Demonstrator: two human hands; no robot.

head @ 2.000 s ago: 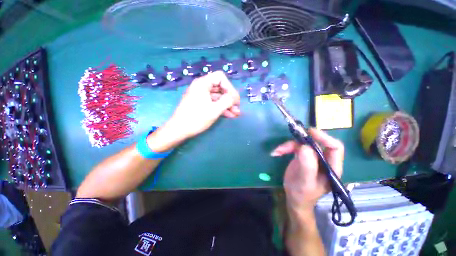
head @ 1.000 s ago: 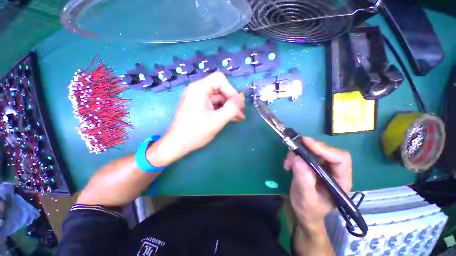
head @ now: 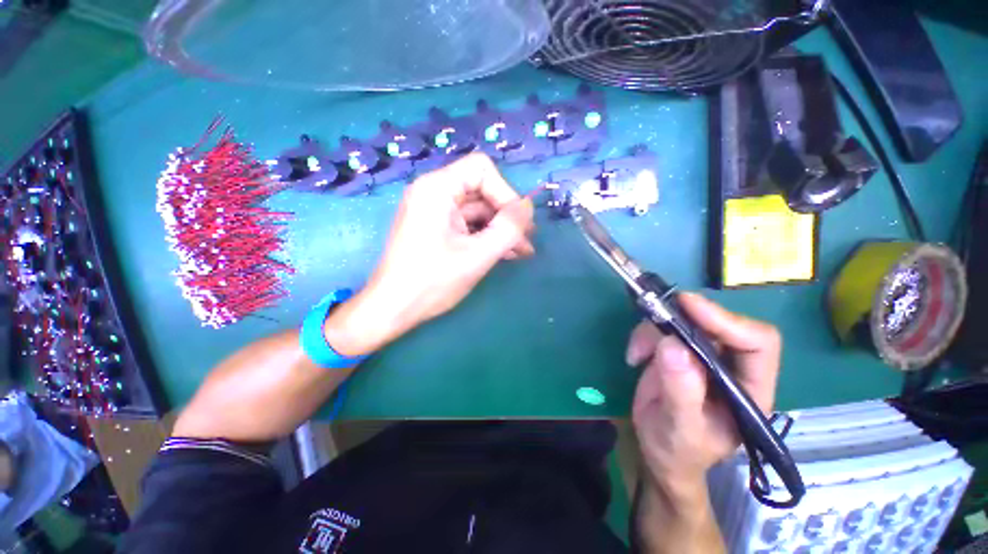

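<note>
My right hand point(head: 699, 379) holds a black soldering iron point(head: 710, 357) like a pen, its metal tip at the left end of a small component point(head: 609, 186) with a bright, shiny top. My left hand point(head: 455, 233), with a blue wristband point(head: 322, 330), pinches a short red lead wire point(head: 535, 192) whose end reaches the same component's left end. Whether wire and terminal touch is too small to tell. A row of dark components with green dots point(head: 398, 157) lies behind my left hand. A dense pile of red lead wires with white ends point(head: 230, 233) lies to the left.
A black tray of parts point(head: 119, 314) is at far left. A clear hood point(head: 347, 43) and spiral guard point(head: 650, 41) are at the back. Right are an iron stand point(head: 794, 130), yellow sponge point(head: 769, 240) and yellow-rimmed roll point(head: 899, 303). White trays point(head: 856, 476) are stacked at the near right.
Since two seconds ago, the iron's tip has moved left along the components to the left end, and a red wire now shows at my left fingertips. In the last second both hands have barely moved.
</note>
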